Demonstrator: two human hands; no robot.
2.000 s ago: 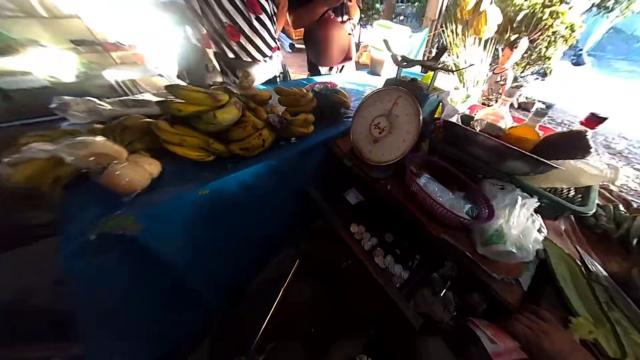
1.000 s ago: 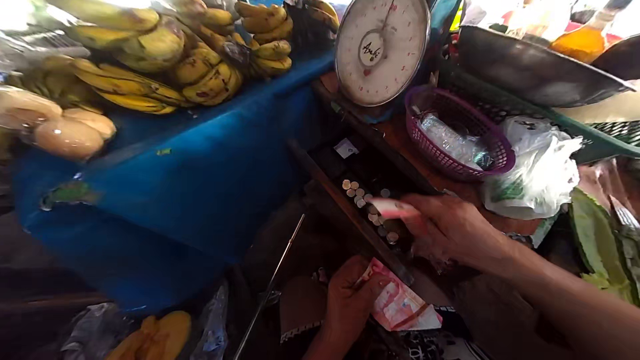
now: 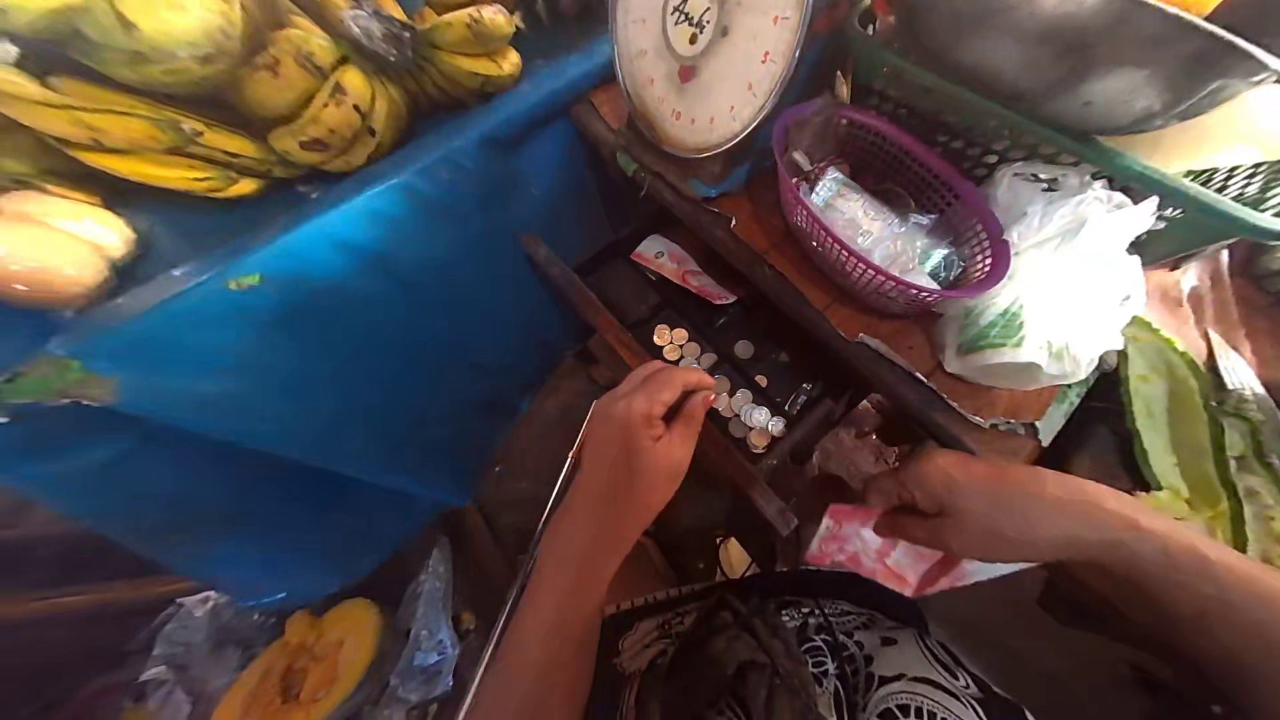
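Note:
My left hand is over the front edge of an open wooden drawer, thumb and forefinger close together beside the coins; whether a coin is between them I cannot tell. In my right hand, right of the drawer, are red and white banknotes. Another red and white banknote lies in the drawer's far compartment. Several silvery coins and a few golden ones are spread over the dark drawer tray.
Bananas lie on a blue-covered table at left. Behind the drawer stand a dial scale and a purple basket of clear plastic. A white plastic bag is at right, a cut squash at bottom left, a thin rod beside my left arm.
My left hand has moved from the banknotes up to the coins. My right hand has come down from above the drawer to the banknotes. A banknote now lies in the far compartment. The view is closer.

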